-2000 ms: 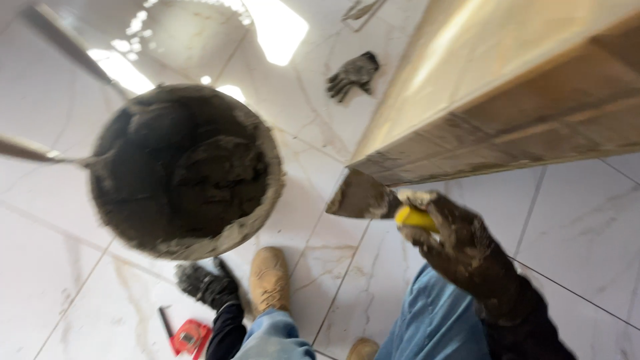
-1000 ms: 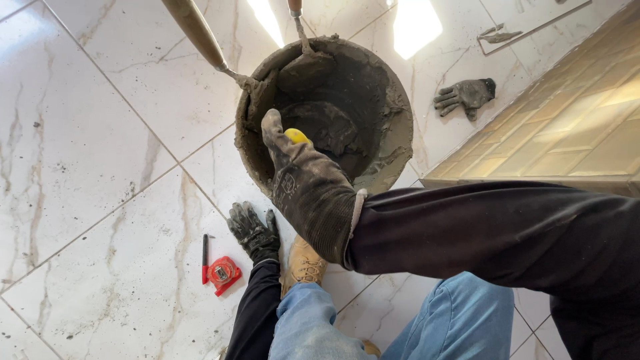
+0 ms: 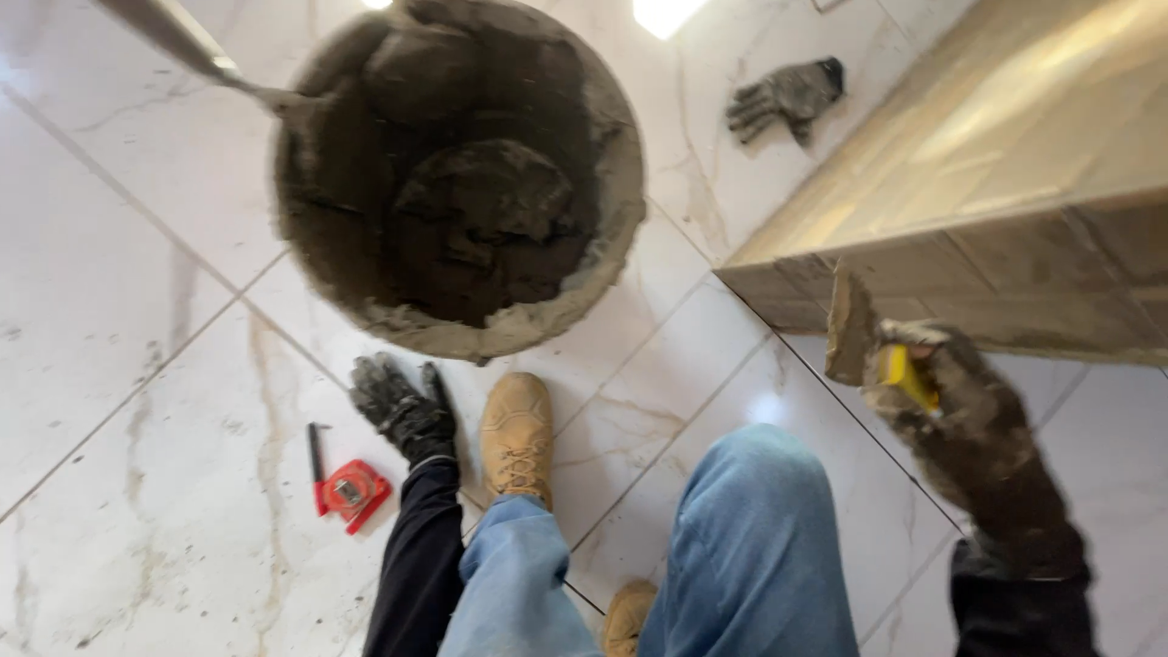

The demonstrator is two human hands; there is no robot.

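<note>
My right hand [image 3: 954, 420], in a mortar-caked glove, grips the yellow handle [image 3: 908, 376] of a putty knife. Its blade [image 3: 850, 324], coated in grey-brown mortar, is at the tiled side face [image 3: 1004, 274] of a low structure; whether it touches is unclear. A bucket [image 3: 566, 319] with mortar [image 3: 493, 192] inside and a crusted rim stands ahead of my feet. My left hand [image 3: 406, 411], in a dark dirty glove, is low by the floor, fingers spread, left of my boot and below the bucket. Nothing shows in its grip.
A tool handle [image 3: 173, 41] leans out over the bucket's upper left rim. A loose work glove [image 3: 789, 99] lies on the marble-look floor tiles. Near my left hand are a red tape measure [image 3: 351, 493] and a red-and-black marker [image 3: 316, 467]. My tan boot [image 3: 517, 438] is close by.
My right hand, over the bucket a second ago, has moved right to the side of the tiled structure with the putty knife. My left hand stays low near my boot.
</note>
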